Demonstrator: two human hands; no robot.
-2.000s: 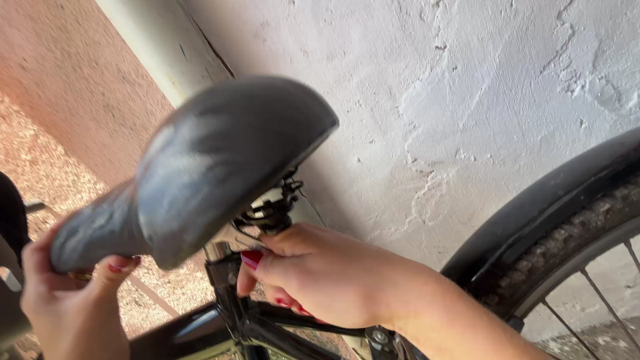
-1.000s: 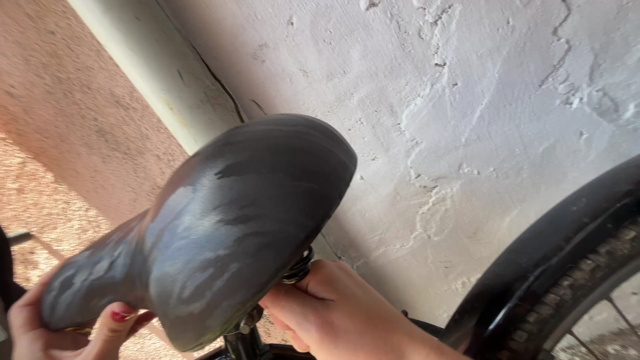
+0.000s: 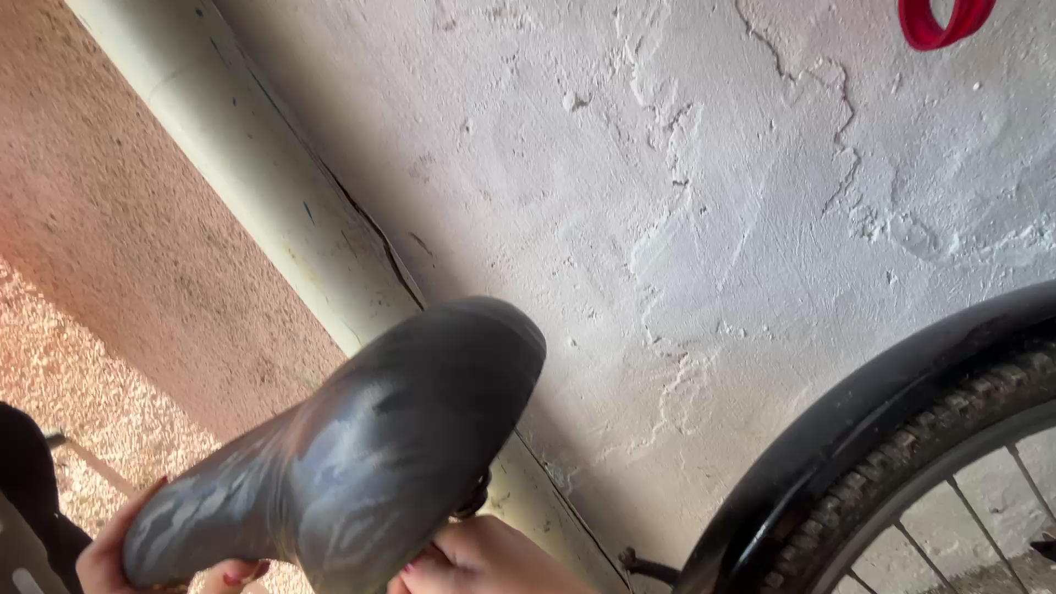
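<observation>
A black bicycle saddle (image 3: 396,429) with a scuffed, shiny cover lies tilted at the lower left centre, its narrow nose toward the bottom left. Around that nose my left hand (image 3: 115,561) is closed, thumb on the near side and fingers on the far side. Beneath the wide rear part is my right hand (image 3: 487,561), touching the underside; its fingertips are mostly hidden by the saddle, so what they grip cannot be told. Part of a dark metal fitting (image 3: 472,499) shows just above that hand. The seat post is out of sight.
At the lower right are a bicycle's black mudguard (image 3: 792,462) and knobbly tyre (image 3: 899,454) with spokes. Behind stands a rough white wall (image 3: 577,206) with a pale pipe (image 3: 247,181) along it. A red ring-shaped object (image 3: 940,25) shows at the top right.
The view has shifted, placing the saddle lower. The right hand's fingers, seen beside the fitting two seconds ago, are now largely behind the saddle. The left hand stays on the nose.
</observation>
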